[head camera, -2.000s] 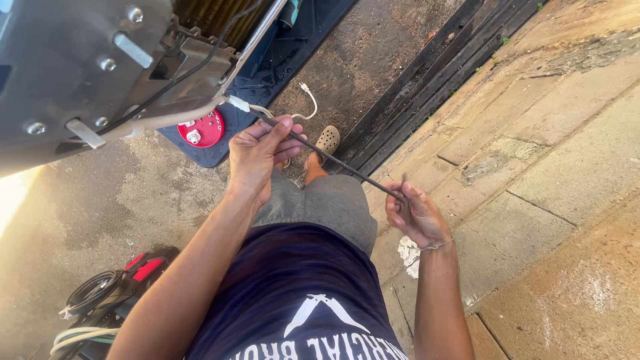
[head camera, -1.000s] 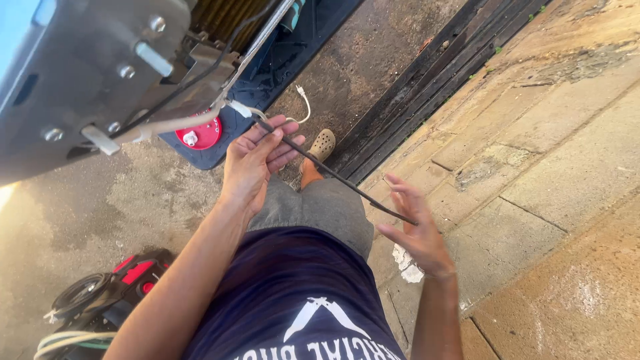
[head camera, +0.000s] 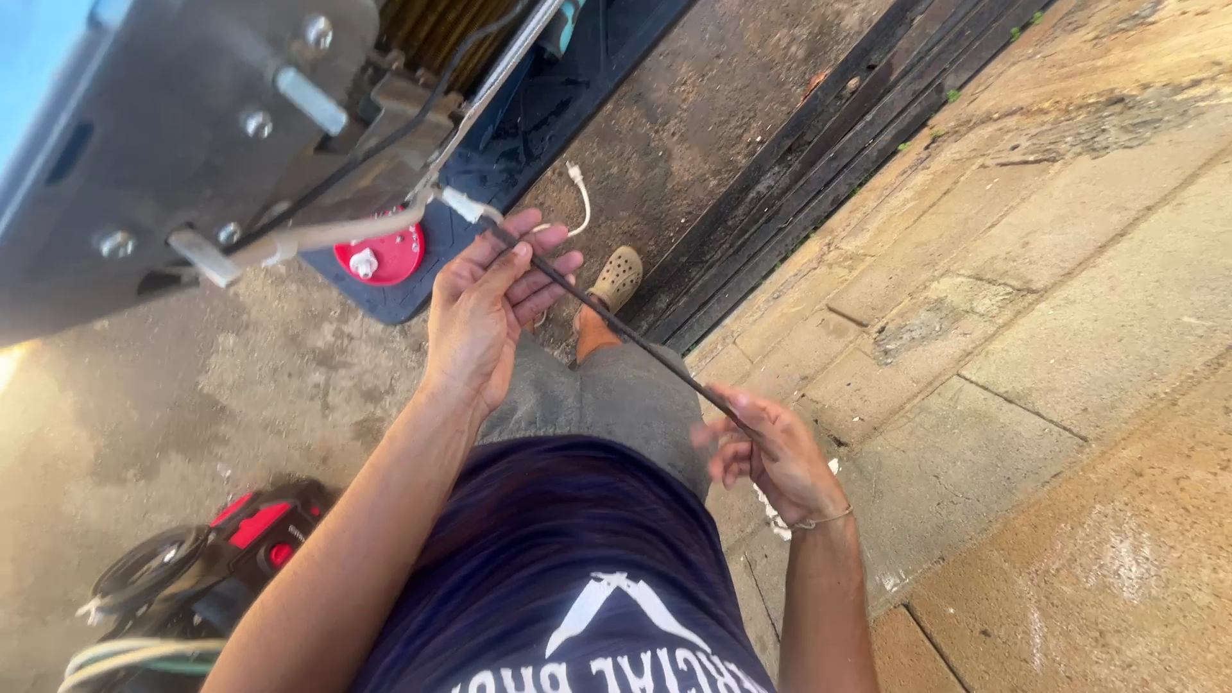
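Note:
A thin dark cable runs taut from my left hand to my right hand. My left hand pinches it near its upper end between thumb and fingers, the other fingers spread. My right hand has the lower end at its thumb and fingers; those fingers are blurred. Just above my left hand, white tape or a sleeve joins the cable to a pale tube along the metal appliance housing. Behind my left hand hangs a white cord with a plug.
Beneath the housing lies a dark mat with a red round dish holding small parts. A red and black machine with coiled hoses stands at lower left. A block wall and dark metal rails are at the right.
My right hand's fingers were spread wide beside the cable's lower end one second ago; now they are curled in around it. My left hand has kept its hold near the tape.

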